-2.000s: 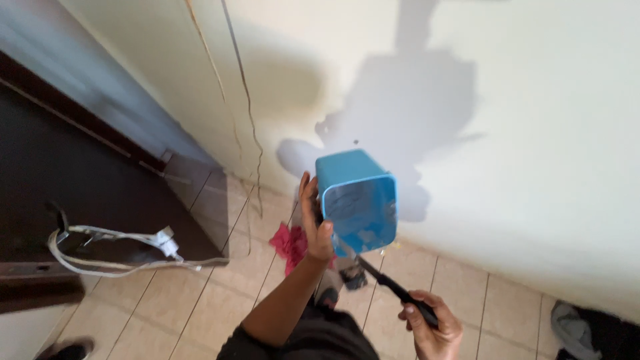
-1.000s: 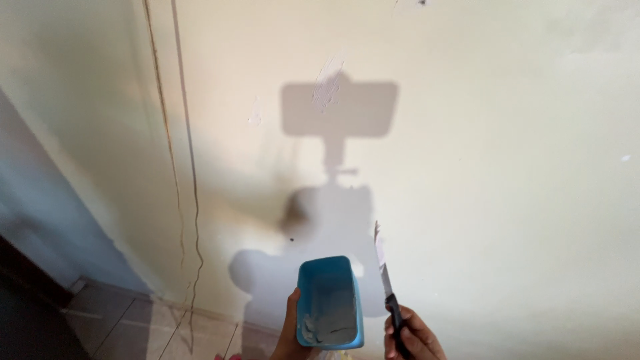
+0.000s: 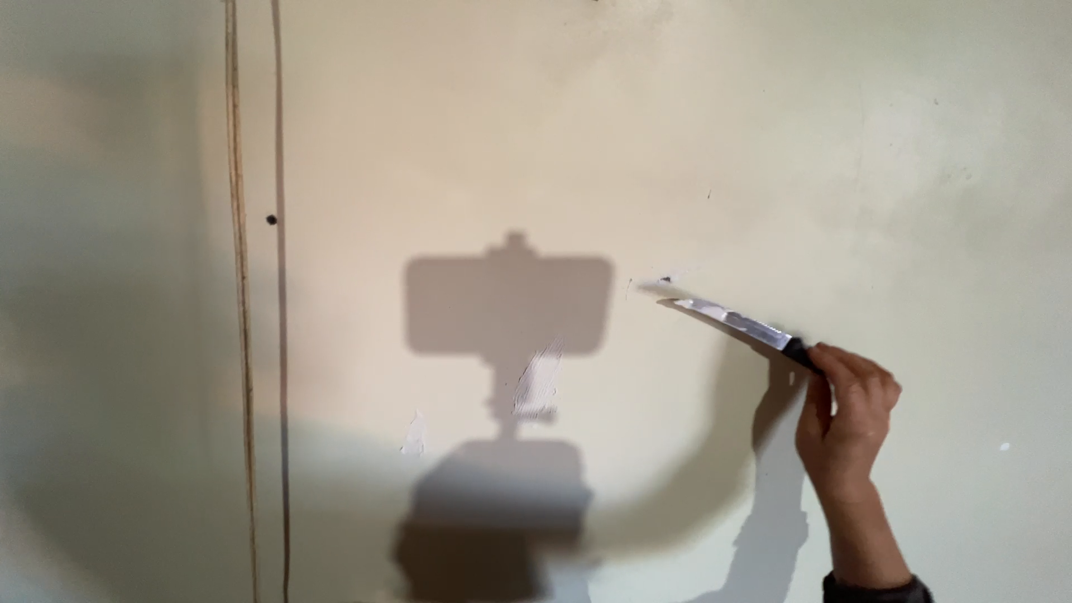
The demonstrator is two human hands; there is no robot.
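Note:
My right hand (image 3: 850, 410) grips the black handle of a knife (image 3: 741, 325) at the right of the view. The blade points up and left, with whitish paste on its outer part. Its tip is at the painted wall (image 3: 837, 167), just under a small dark hole (image 3: 666, 279); whether it touches is hard to tell. Lower left of the tip, a ridged patch of pale filler (image 3: 538, 381) is on the wall, with a smaller smear (image 3: 414, 434) beside it. My left hand and the blue container are out of view.
A brown cord (image 3: 240, 251) hangs down the wall at the left, with its shadow beside it. Near it is a dark round hole (image 3: 271, 220). Shadows of a head, an arm and a mounted device fall across the wall.
The view has risen from the floor to the wall. My right hand has brought the knife up to the wall. The blue container and my left hand have left the view.

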